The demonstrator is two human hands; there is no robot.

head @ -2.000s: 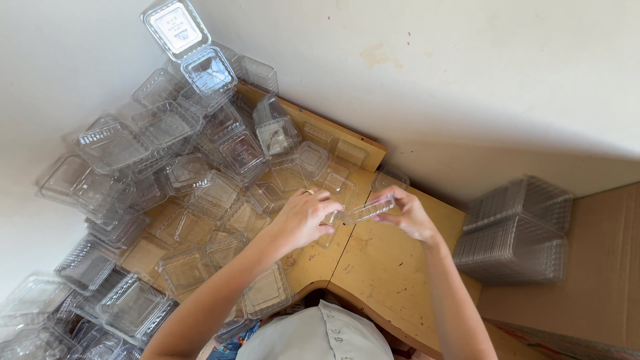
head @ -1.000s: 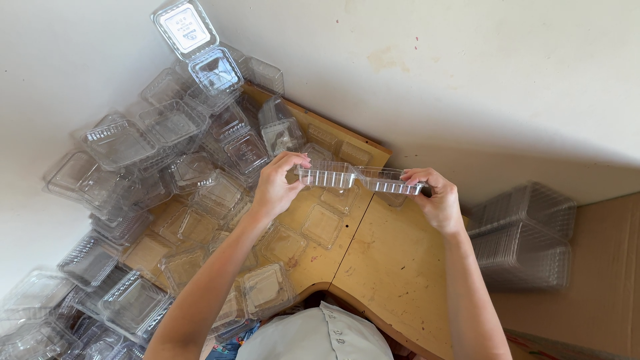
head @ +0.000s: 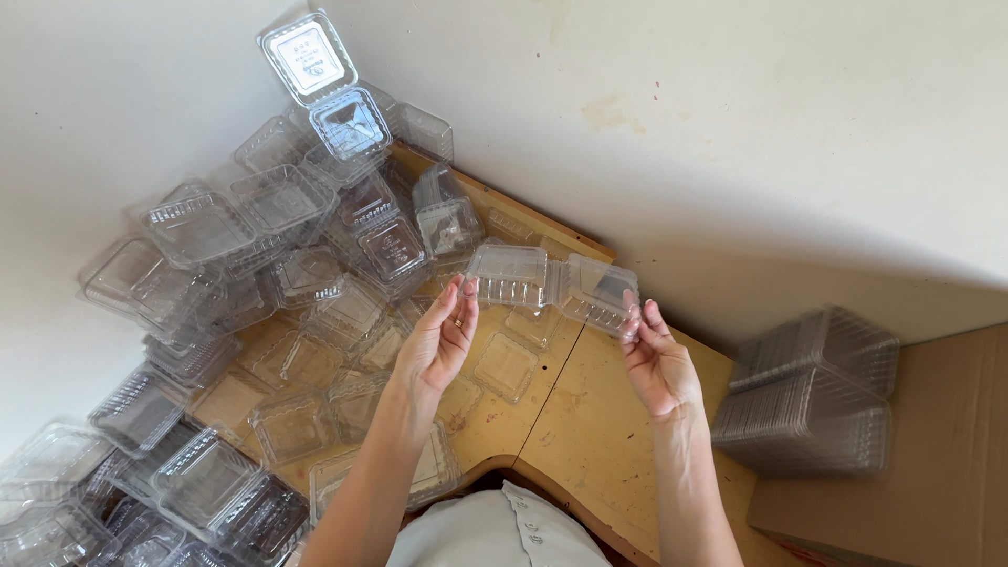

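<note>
A clear plastic hinged container (head: 510,268) is spread out flat above the wooden table, its two halves side by side. My left hand (head: 442,331) pinches its left edge between thumb and fingers, with a ring on one finger. The container's right corner is gripped by my right hand (head: 660,358). Beneath and to the left, more clear containers (head: 505,366) lie scattered on the yellowish table (head: 583,417).
Piled clear containers (head: 197,228) cover the left side and lean against the wall. Nested containers form a tall stack (head: 795,425) at the right, beside a cardboard box (head: 890,488). The wall (head: 748,118) rises behind the table.
Two seconds ago my hands were close together and low with a container between them. They have since moved apart, and the container is now spread and turned so that its broad faces show.
</note>
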